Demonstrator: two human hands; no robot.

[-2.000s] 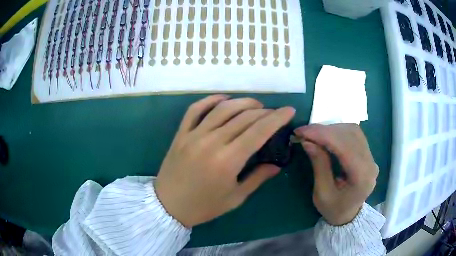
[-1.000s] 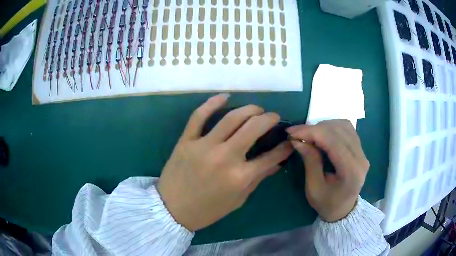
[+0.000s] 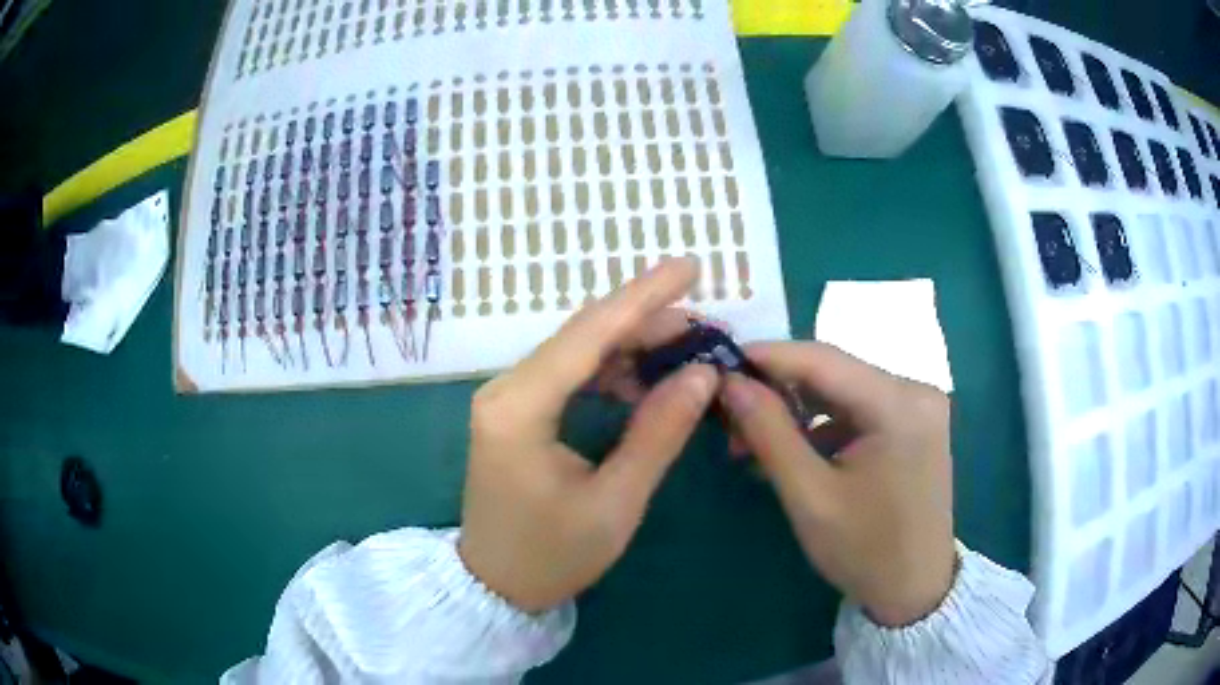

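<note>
A small black housing (image 3: 693, 353) is held between my two hands above the green mat, mostly covered by fingers. My left hand (image 3: 569, 442) grips its left side with thumb and fingers. My right hand (image 3: 856, 468) has its thumb and fingertips on the housing's right side. A small pale or brassy bit (image 3: 818, 423) shows among my right fingers; I cannot tell what it is. A white foam board (image 3: 468, 345) behind my hands holds rows of wired components (image 3: 344, 253) at its left; the tan slots at right hold none.
A white folded wipe (image 3: 886, 328) lies right of my hands. A white bottle with metal top (image 3: 886, 83) stands behind it. A white parts tray (image 3: 1017, 361) at right holds black parts. Another wipe (image 3: 118, 273) and a small black object (image 3: 80, 491) lie at left.
The view has tilted up, showing the bottle top and more of the board. Both hands now hold the housing raised between the fingertips; before, my left hand covered it low over the mat.
</note>
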